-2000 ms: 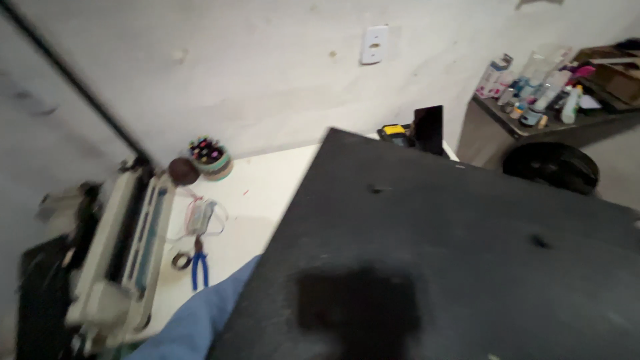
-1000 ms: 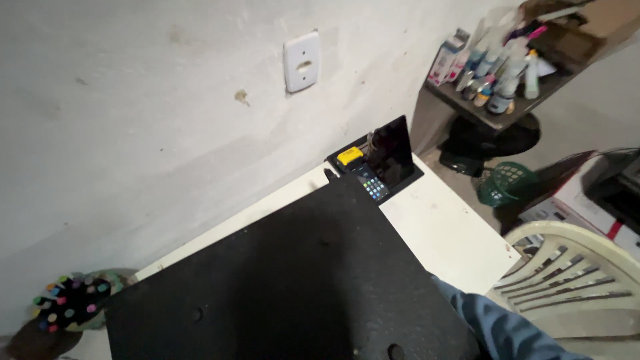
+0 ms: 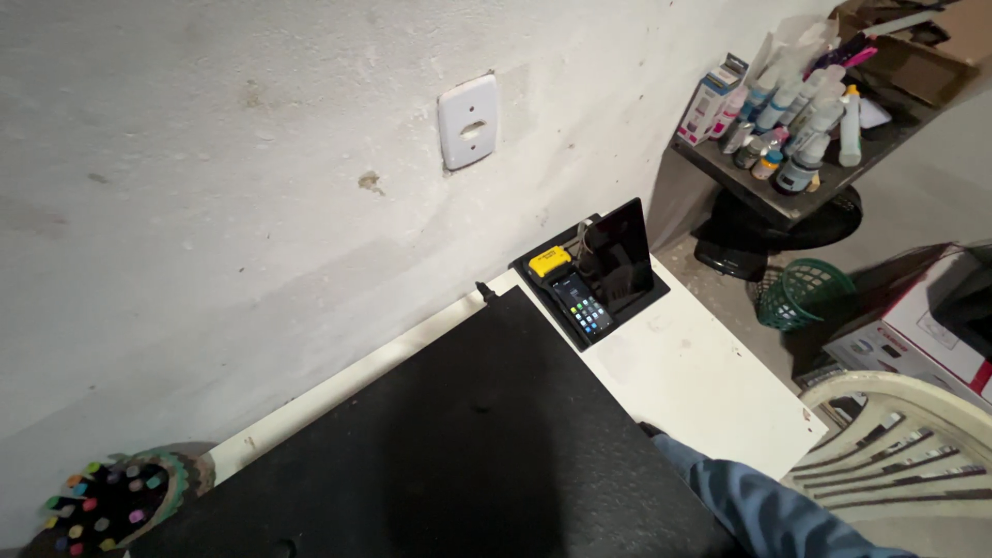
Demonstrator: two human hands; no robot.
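A large black panel or flat-topped case [image 3: 496, 434] fills the lower middle of the head view, over a white table [image 3: 690, 349]. My right arm, in a blue sleeve, reaches to its right edge. Only a dark sliver of my right hand [image 3: 649, 428] shows there; the fingers are hidden, so its grip cannot be told. My left hand is out of view. A short black plug or cable end [image 3: 486, 291] pokes out by the panel's far corner. Beyond that corner stands a black tray [image 3: 583, 341] holding a lit handheld device [image 3: 581, 302], a yellow item [image 3: 549, 262] and an upright dark-screened tablet [image 3: 620, 252].
Behind the table rises a wall with a white outlet plate [image 3: 468, 122]. A pot of markers [image 3: 174, 480] stands lower left. On the right are a shelf of bottles [image 3: 783, 194], a green basket [image 3: 806, 294], a Canon box [image 3: 876, 349] and a pale plastic chair [image 3: 891, 387].
Two seconds ago a blue sleeve showed at the panel's left edge; it is out of view now, and my right sleeve shows at the right edge. The view has shifted considerably.
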